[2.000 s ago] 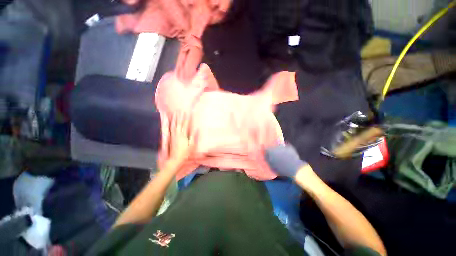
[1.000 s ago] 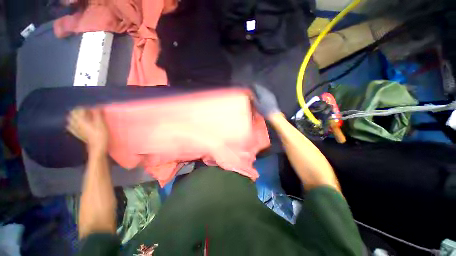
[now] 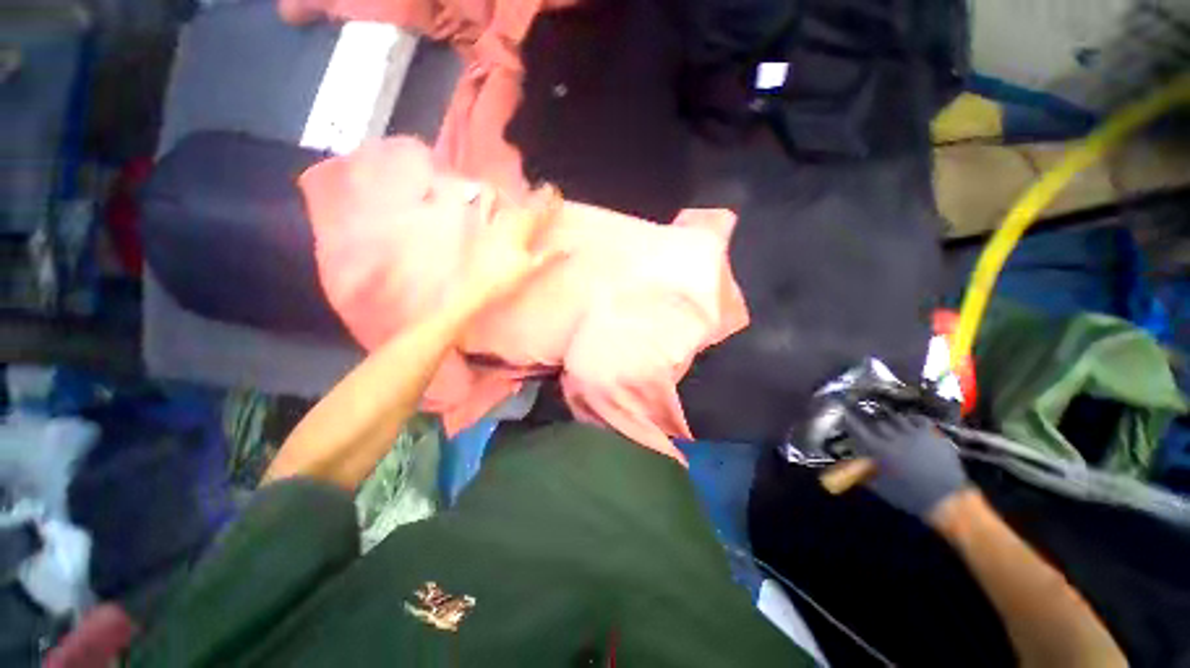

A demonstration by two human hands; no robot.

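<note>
A coral-pink garment [image 3: 431,248] lies spread over the dark padded pressing form [image 3: 235,235], whose rounded left end shows bare. My bare left hand [image 3: 522,248] lies on the upper middle of the garment; its fingers blend into the cloth, so I cannot tell if they pinch it. My gloved right hand [image 3: 900,457] is at the right, closed over the tan handle of the silver steam iron [image 3: 822,424]. The hand hides part of the iron.
More coral cloth [image 3: 483,78] lies bunched behind the form, beside a white bar [image 3: 359,85]. A black garment [image 3: 835,78] is at the back. A yellow hose [image 3: 1011,235], pale hoses and green cloth [image 3: 1109,379] are at the right.
My right hand has left the garment and moved right to the iron, taking hold of it. My left hand has moved from the garment's left end onto its middle. The garment lies differently.
</note>
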